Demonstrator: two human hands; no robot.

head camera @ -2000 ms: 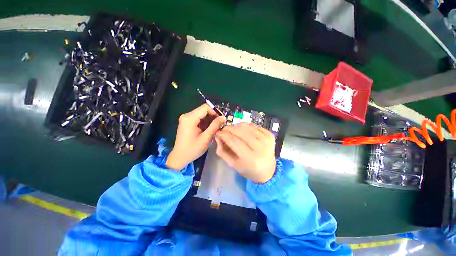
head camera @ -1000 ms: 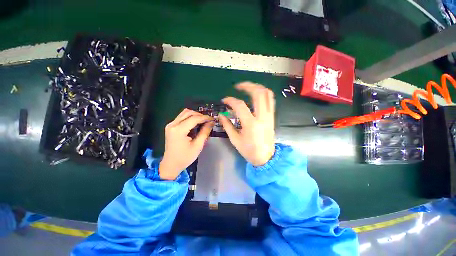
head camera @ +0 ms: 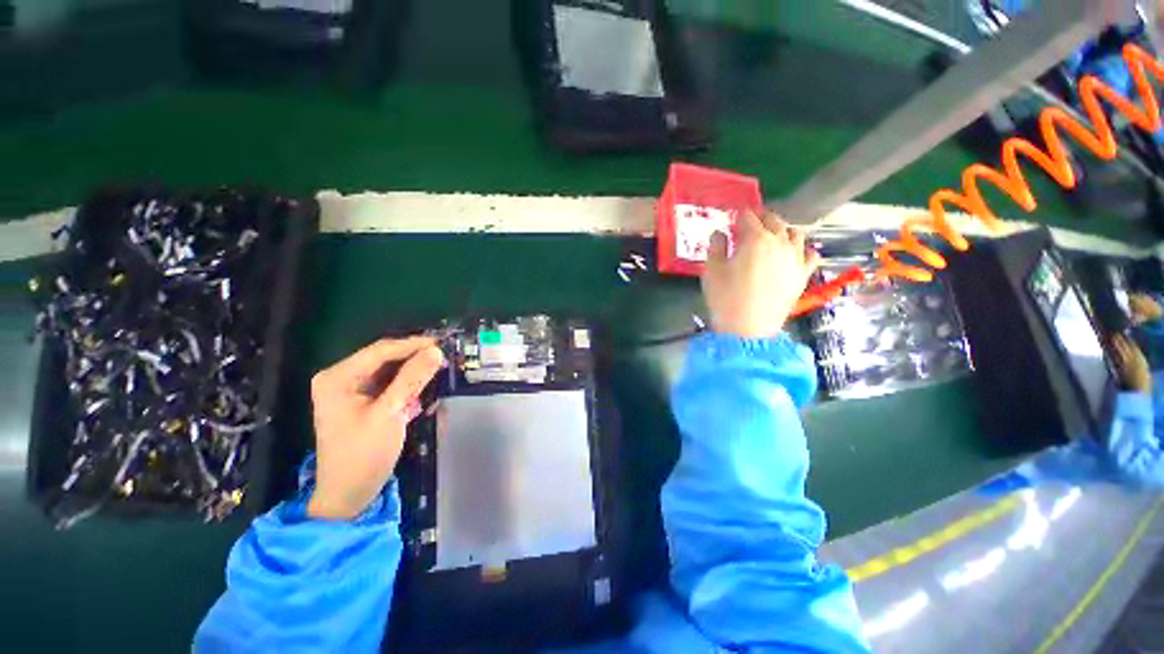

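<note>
The open tablet unit (head camera: 511,479) lies in front of me, with a silver-white panel and a circuit board (head camera: 504,351) with a green patch at its far end. My left hand (head camera: 364,415) has thumb and finger pinched at the board's left corner; whether a small part is between them is hidden. My right hand (head camera: 760,281) is at the right side of the red bin (head camera: 677,236), fingertips over its edge near the white pieces (head camera: 700,230). Its palm side is hidden. The red-orange tool (head camera: 836,291) lies partly behind this hand.
A black tray (head camera: 300,275) heaped with dark and silver strips is at the left. An orange coiled cord (head camera: 1002,179) runs up right over a clear tray (head camera: 900,339). Two more units lie beyond the white strip. Another person's hand and sleeve are at the far right by a unit.
My right hand has left the board and moved right to the red bin. My left hand stays pinched at the board's left end. The view has shifted to the right.
</note>
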